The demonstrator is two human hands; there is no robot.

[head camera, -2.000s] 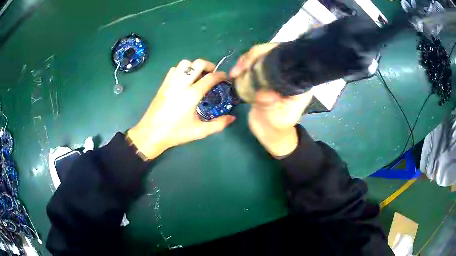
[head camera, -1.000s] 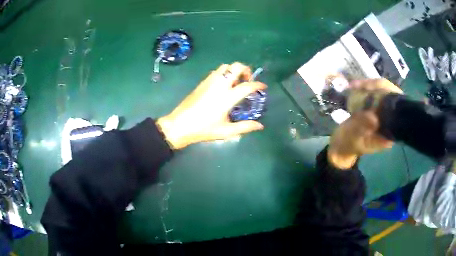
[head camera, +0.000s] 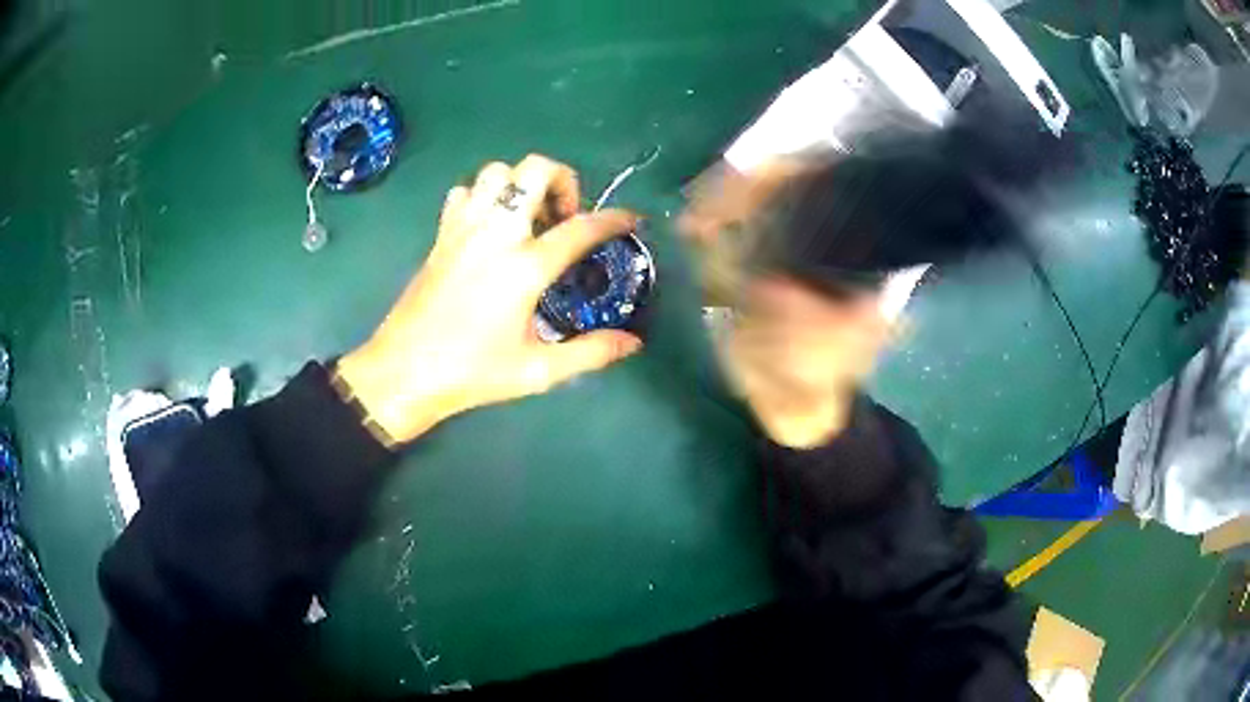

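Observation:
My left hand [head camera: 487,295] holds a round circuit-board assembly [head camera: 598,285] on the green surface, thumb and fingers around its left side. The disc has a blue face, and its pale lead wire sticks out at the top. My right hand [head camera: 795,316] is blurred and grips the black electric screwdriver [head camera: 891,206], which lies tilted to the right. The screwdriver's tan tip end is just right of the disc, apart from it; the bit cannot be made out. A second round assembly [head camera: 351,136] lies alone at the upper left with its wire hanging down.
The white screw feeder [head camera: 823,107] stands behind the screwdriver. A dark heap of small parts [head camera: 1182,226] lies at far right, with cables [head camera: 1097,343] nearby. A smartphone [head camera: 162,446] lies by my left forearm. A pile of boards [head camera: 21,576] is at the left edge. A blue stool [head camera: 1062,491] stands lower right.
My right hand and the screwdriver have come back left from the feeder toward the disc. My left hand still holds the disc. The camera view has shifted.

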